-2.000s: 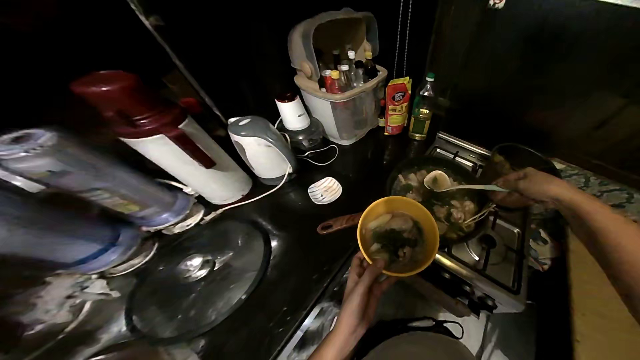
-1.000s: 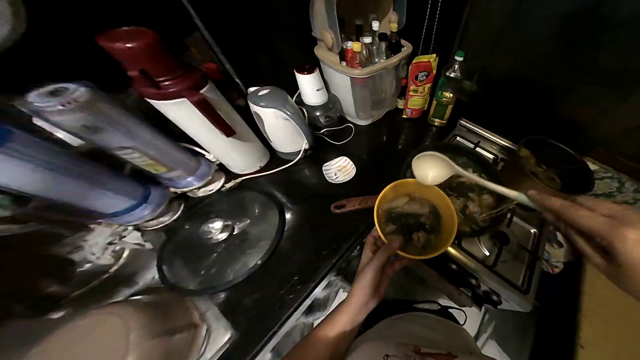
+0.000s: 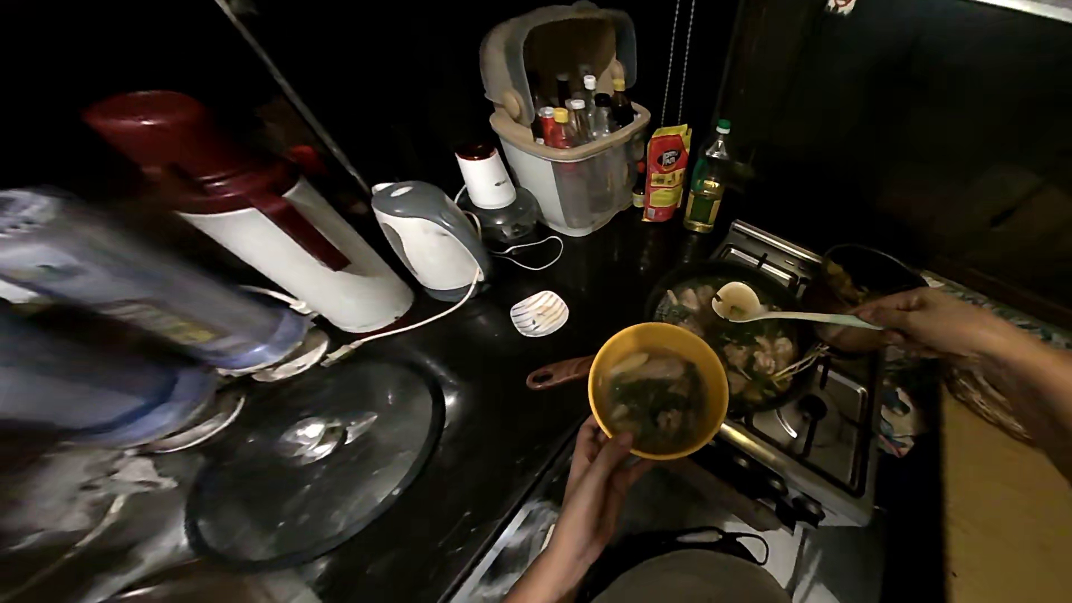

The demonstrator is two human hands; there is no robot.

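My left hand (image 3: 601, 469) grips a yellow bowl (image 3: 598, 377) from below, thumb over its rim. The bowl holds broth, greens and pieces that look like meat. Behind and to its right, a wide pan (image 3: 758, 356) of similar food stands on the gas stove (image 3: 825, 419). My right hand (image 3: 921, 316) holds a pale ladle (image 3: 804, 316) by its handle, with the ladle's bowl over the pan. Part of the pan is hidden behind the yellow bowl. A brown handle (image 3: 557, 373) sticks out to the left of the bowl.
A glass lid (image 3: 368, 469) lies on the black counter, left. Behind are a white electric kettle (image 3: 431, 243), a red-topped flask (image 3: 318, 260), a blender (image 3: 490, 184), a bin of bottles (image 3: 557, 188), a red packet (image 3: 667, 180) and an oil bottle (image 3: 705, 197). A striped dish (image 3: 539, 314) lies mid-counter. A dark pot (image 3: 871, 260) stands right.
The ladle was raised closer to the yellow bowl one second ago; now it is back over the pan. My left hand has kept hold of the bowl throughout.
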